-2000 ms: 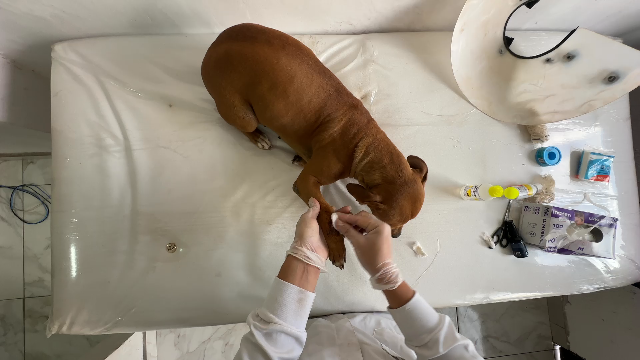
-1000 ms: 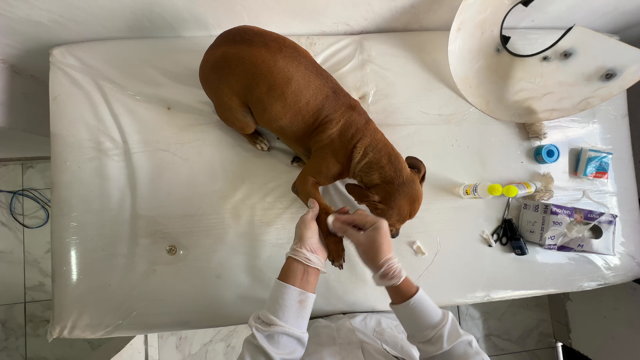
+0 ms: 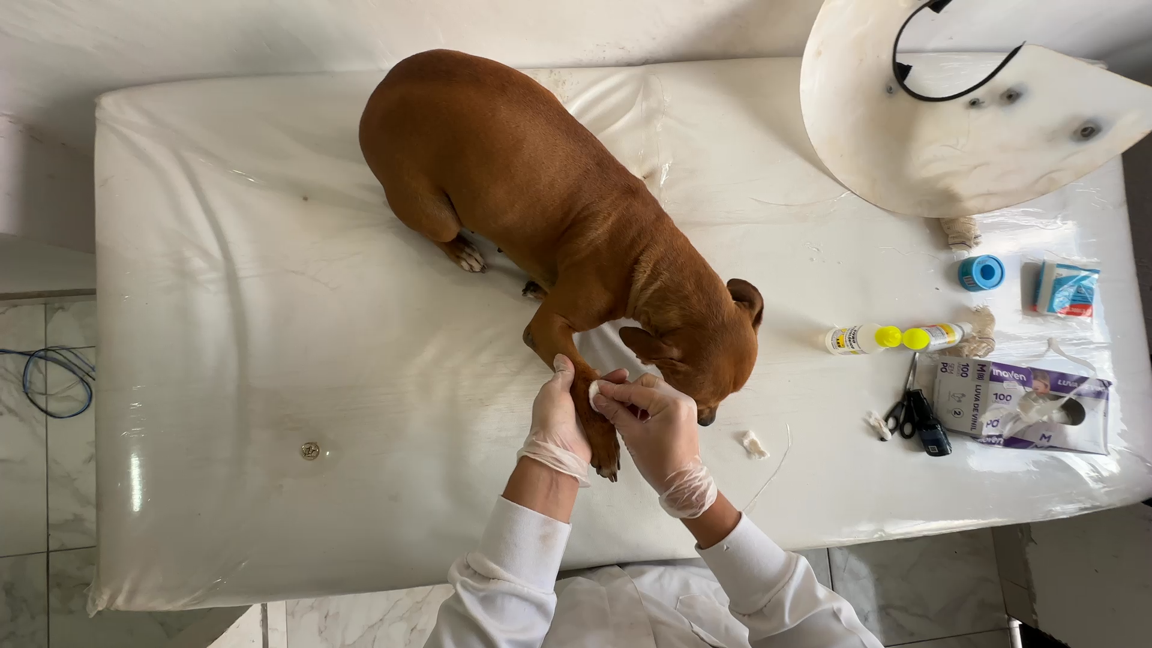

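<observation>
A brown dog (image 3: 540, 171) lies on a padded table covered in clear plastic (image 3: 225, 531), its head lowered toward the right. My left hand (image 3: 560, 416), in a thin see-through glove, holds the dog's outstretched foreleg (image 3: 589, 409) from the left side. In my right hand (image 3: 655, 423), also gloved, a small white cotton pad (image 3: 594, 392) is pinched between thumb and fingers and touches the top of that foreleg. The paw (image 3: 607, 459) sticks out between my two hands. Part of the foreleg is hidden behind my fingers.
On the right lie a plastic cone collar (image 3: 954, 153), a blue tape roll (image 3: 981, 273), a blue-and-white packet (image 3: 1067, 289), two yellow-capped bottles (image 3: 850, 339), black-handled scissors (image 3: 900, 416), a black clip-like object (image 3: 927, 427) and a vinyl glove box (image 3: 1021, 405). Used cotton (image 3: 754, 445) sits near the dog's nose.
My right hand has shifted slightly along the foreleg with the cotton pad. My left hand keeps its hold on the leg, and the dog lies as before.
</observation>
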